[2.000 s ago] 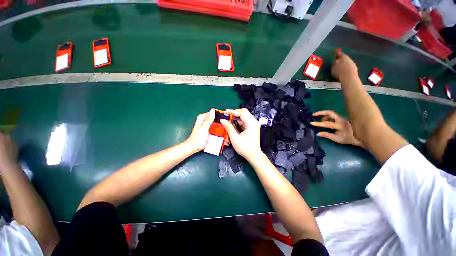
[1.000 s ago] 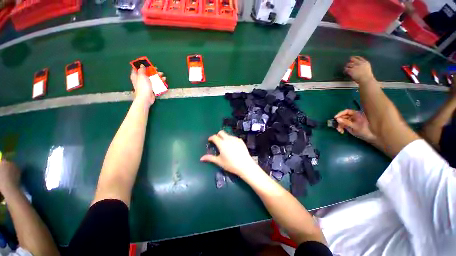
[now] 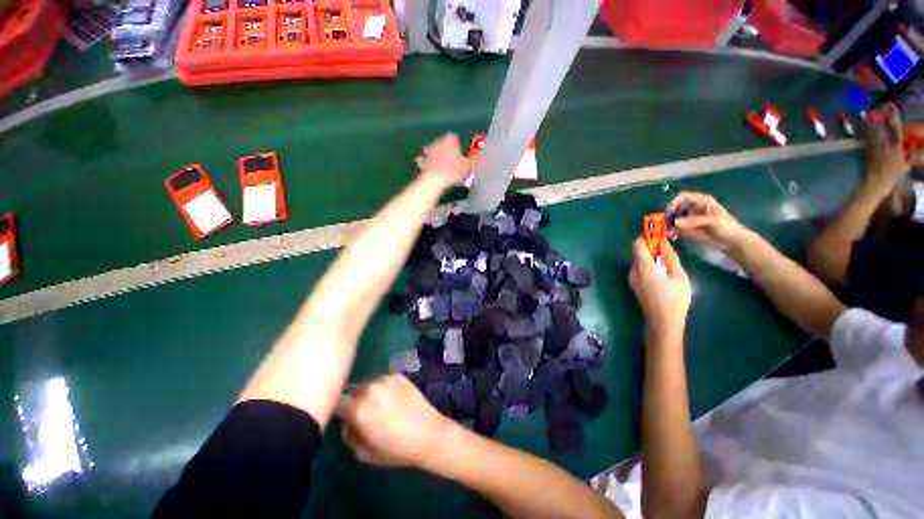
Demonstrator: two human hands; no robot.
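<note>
My left hand (image 3: 444, 162) reaches over the pale strip, beside an orange-red housing (image 3: 474, 152) partly hidden by the post. Whether its blurred fingers grip the housing cannot be told. My right hand (image 3: 385, 421) is low over the bench, left of the pile of black parts (image 3: 517, 329), with fingers curled. A dark bit shows at its fingertips, but a held part cannot be made out. A tilted housing (image 3: 199, 201) and an upright one (image 3: 261, 189) lie on the green conveyor, each with a white patch and dark upper end.
A grey post (image 3: 527, 96) slants up behind the pile. A red divided tray (image 3: 289, 71) is at the far side, with a white-and-black device (image 3: 478, 25) beside it. At right, a person's hands (image 3: 664, 289) hold a housing and a small dark part above the bench.
My left hand has let go of the tilted housing and moved right, toward the post. My right hand's spread fingers have curled. The view has turned right. The right neighbour now holds a housing.
</note>
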